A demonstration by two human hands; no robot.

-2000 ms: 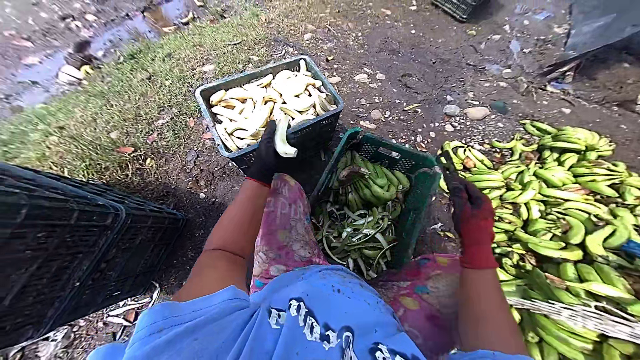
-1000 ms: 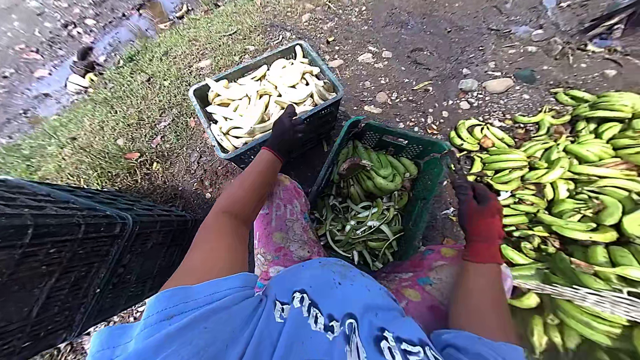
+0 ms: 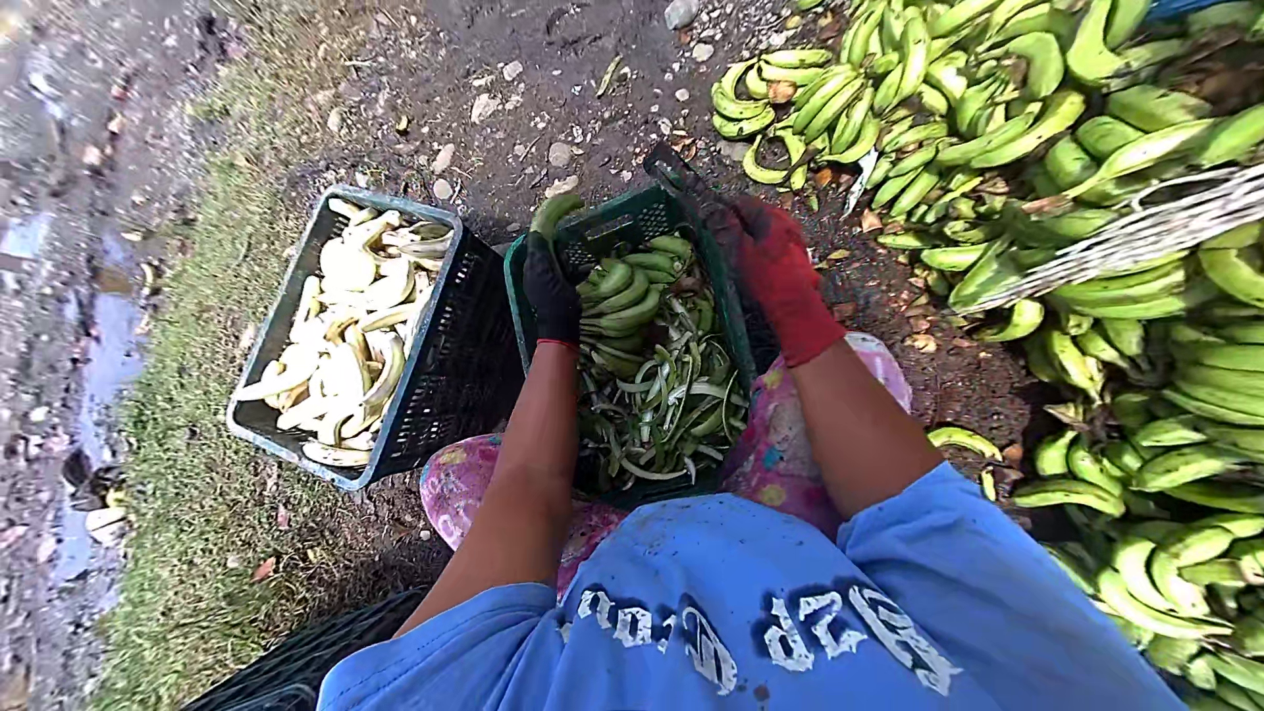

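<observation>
My left hand (image 3: 551,291), in a dark glove, grips an unpeeled green plantain (image 3: 555,211) upright at the left rim of the green plastic crate (image 3: 733,296). My right hand (image 3: 755,237), in a red and black glove, is closed on a dark tool (image 3: 673,170) over the crate's right far corner; its kind is unclear. Green plantains (image 3: 624,301) lie in the crate's far part, with strips of green peel (image 3: 671,395) nearer me. To the left, a dark plastic crate (image 3: 434,341) holds many peeled plantains (image 3: 360,326).
A large heap of green plantain bunches (image 3: 997,128) covers the ground at right, with a white woven strap or net (image 3: 1116,237) across it. Another dark crate (image 3: 306,662) stands at lower left. Grass (image 3: 197,474), stones (image 3: 560,154) and wet ground lie around.
My left hand held a peeled plantain by the left crate, then was over that crate without it in view; now it grips a green one at the green crate. My right hand has come in over that crate.
</observation>
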